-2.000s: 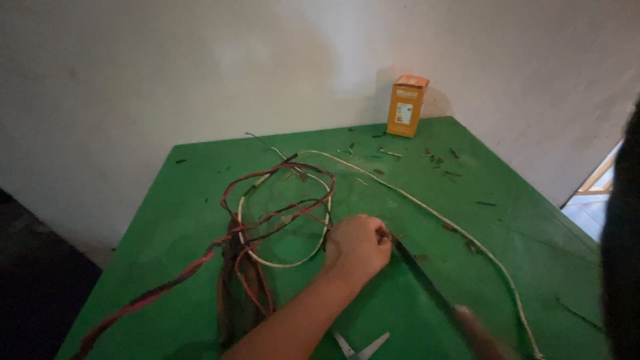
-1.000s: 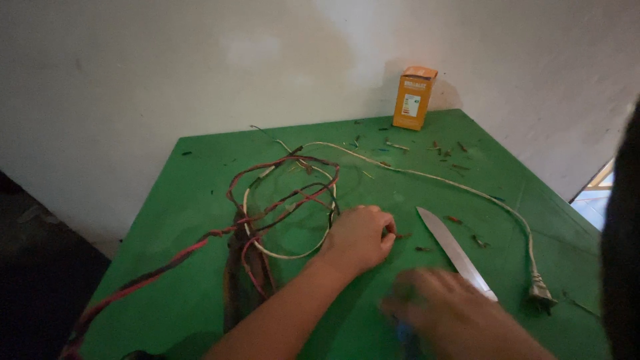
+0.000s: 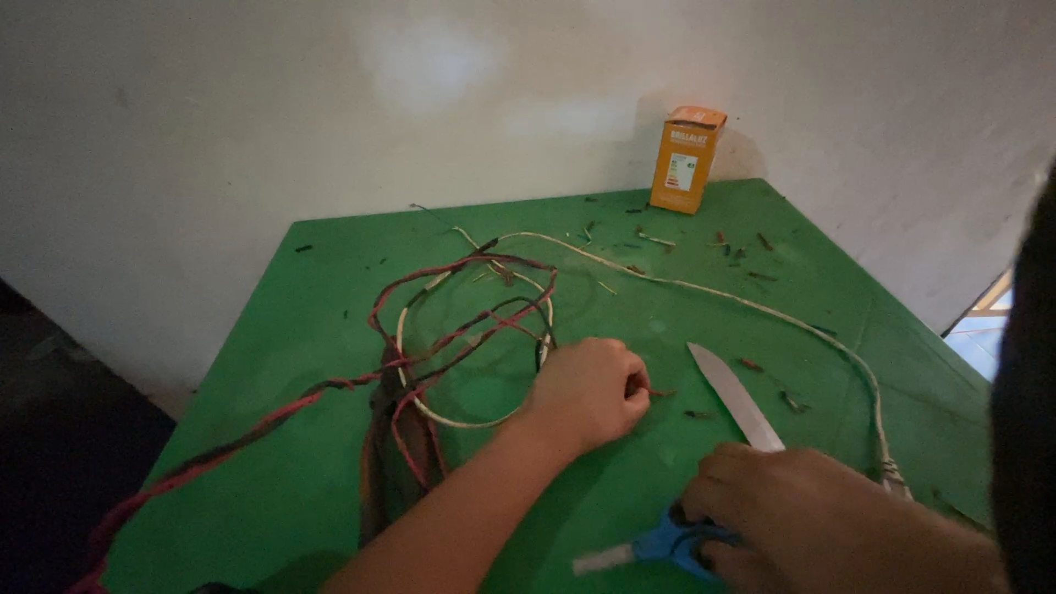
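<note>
My left hand [image 3: 590,392] is closed around a thin reddish wire [image 3: 662,393], whose end sticks out past the fingers. Blue-handled scissors [image 3: 660,543] are in my right hand [image 3: 767,503], at the lower right, with the blades pointing left. A knife blade [image 3: 734,396] lies just beyond the right hand, which hides its lower end. Left of my left hand, a twisted red and black wire [image 3: 309,398] loops over a coiled white cable [image 3: 460,423]. The white cable runs along the right side to a plug [image 3: 895,480], partly hidden behind my right hand.
An orange light bulb box [image 3: 689,165] stands at the back of the green table [image 3: 272,330], near the wall. Bits of cut wire and insulation [image 3: 734,247] lie scattered on the tabletop. A dark brown strip of material [image 3: 384,470] lies under the wires at the left.
My right hand was on the knife two seconds ago; the knife now lies on the table and that hand has the scissors. My left hand has stayed at about the same place.
</note>
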